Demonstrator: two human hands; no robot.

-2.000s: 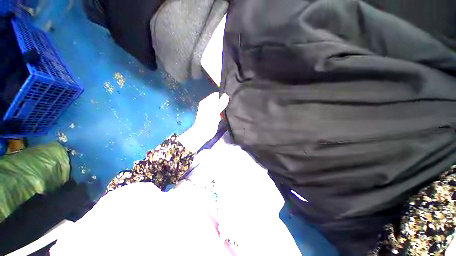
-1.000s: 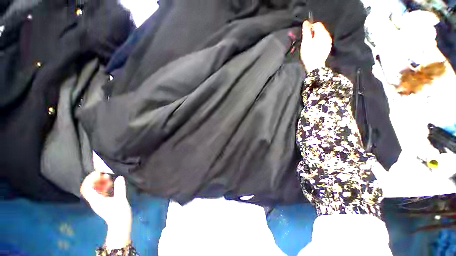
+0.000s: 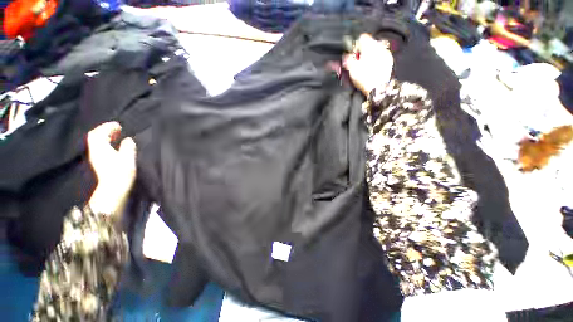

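Observation:
A black jacket point(image 3: 232, 170) lies spread before me, its smooth lining up, with a small white label point(image 3: 281, 251) near the lower edge and a slit pocket at the right. My right hand point(image 3: 372, 63) is closed at the jacket's upper part, around what look like small red thread snips point(image 3: 358, 55), mostly hidden by the fingers. Pinkish-red bits show just left of it. My left hand point(image 3: 114, 154) is over dark fabric at the jacket's left side, thumb and fingers curled with a gap visible; whether they pinch cloth is unclear.
Other dark garments point(image 3: 56, 157) with shiny buttons lie at the left. The white table point(image 3: 217, 47) shows beyond the jacket. At the right are white cloth or paper and a brown patch point(image 3: 545, 148). Blurred coloured items are at the back right, an orange-red thing point(image 3: 28, 17) at the back left.
The view has tilted up. The jacket's lining is spread flatter and its white label now shows. My left hand has moved from the lower edge to higher at the left; my right stays near the top.

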